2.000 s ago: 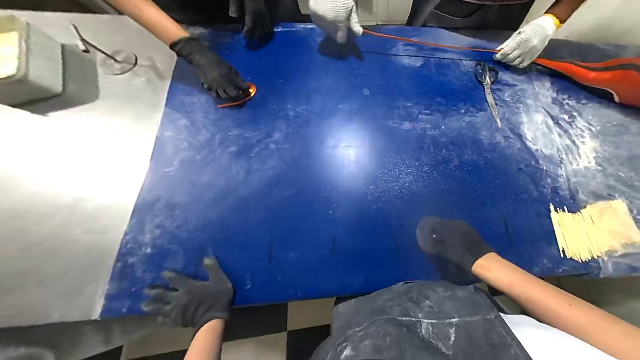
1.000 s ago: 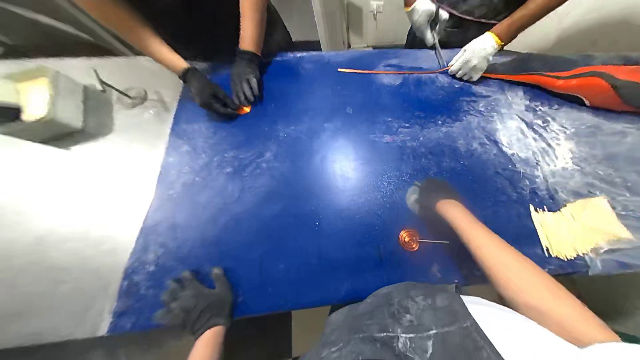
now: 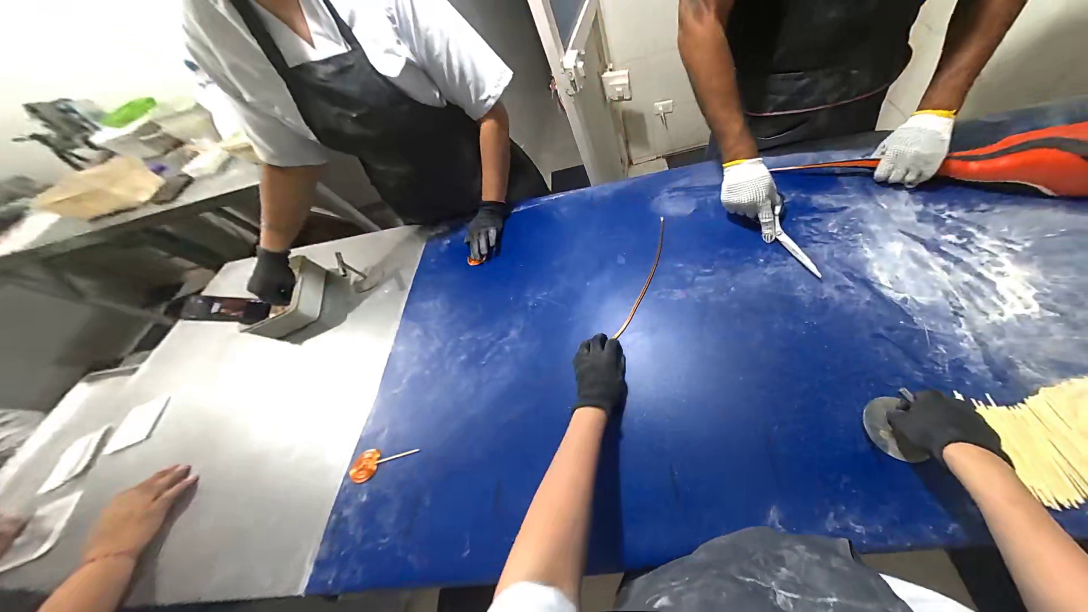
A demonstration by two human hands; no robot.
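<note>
My left hand [image 3: 600, 372], in a black glove, has its fingers on the near end of a thin orange-brown candy rope [image 3: 648, 279] on the blue mat. At the right, my right hand [image 3: 948, 425], also black-gloved, holds a round flat metal disc [image 3: 889, 427] by its small handle, beside a bundle of pale sticks [image 3: 1044, 438]. An orange swirled lollipop [image 3: 365, 466] with a pale stick lies at the mat's left edge. Across the table, a co-worker's white-gloved hand holds scissors [image 3: 796, 248].
The co-worker's other hand [image 3: 915, 151] touches a thick red-and-black candy mass [image 3: 1028, 160]. Another co-worker's gloved hand [image 3: 485, 231] presses an orange piece; the other is at a box [image 3: 299, 299]. A bare hand [image 3: 140, 510] rests on the metal table at left.
My left hand has moved from the mat's near left up to the rope, which now lies apart from the candy mass. My right hand has moved right, near the sticks. The scissors co-worker's hand has come forward.
</note>
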